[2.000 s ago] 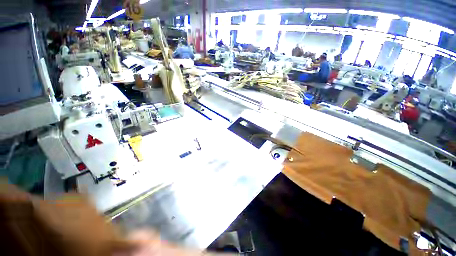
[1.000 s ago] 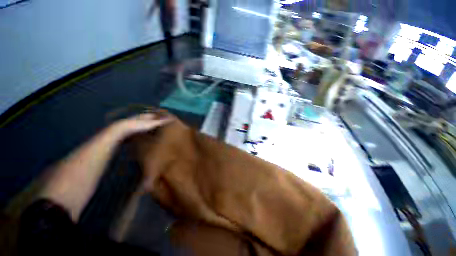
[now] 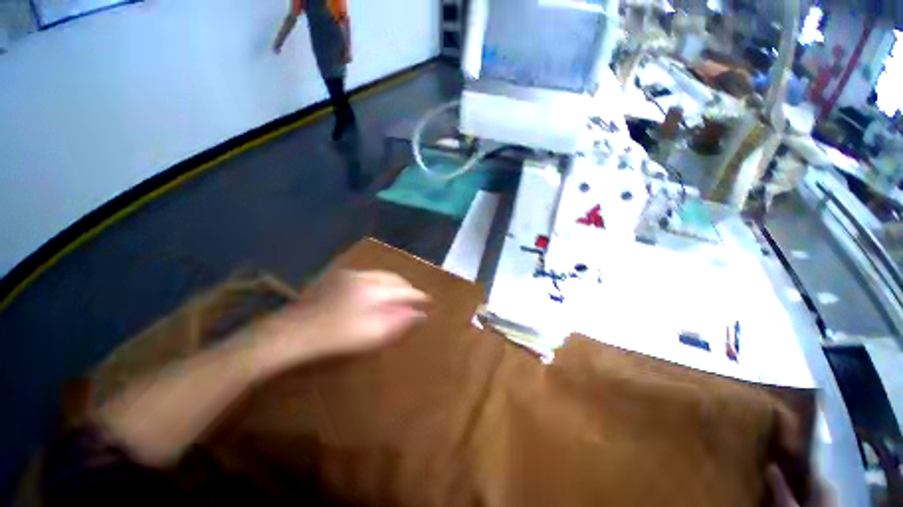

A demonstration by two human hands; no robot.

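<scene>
A brown tote bag body (image 3: 614,426) spreads wide across the lower picture, with its upper part on the white machine table (image 3: 644,317). Its top edge has a notch where a pale edge shows. My left hand (image 3: 371,312) is blurred and lies over the upper left part of the bag, fingers bent; whether it grips the fabric is unclear. My right hand (image 3: 792,470) is at the bag's right edge, fingers around the fabric, partly cut off by the picture's bottom. The sewing machine head (image 3: 599,198) stands just beyond the bag, its needle area above the notch.
A control screen (image 3: 540,45) stands behind the machine at its left. A small dark item (image 3: 733,340) lies on the table at right. A teal sheet (image 3: 431,185) is low behind the machine. A person (image 3: 325,45) is by the white wall. Other workbenches are at upper right.
The bag has spread out and moved onto the table's near edge. My left hand has moved right over it. My right hand now shows at lower right. The view has turned.
</scene>
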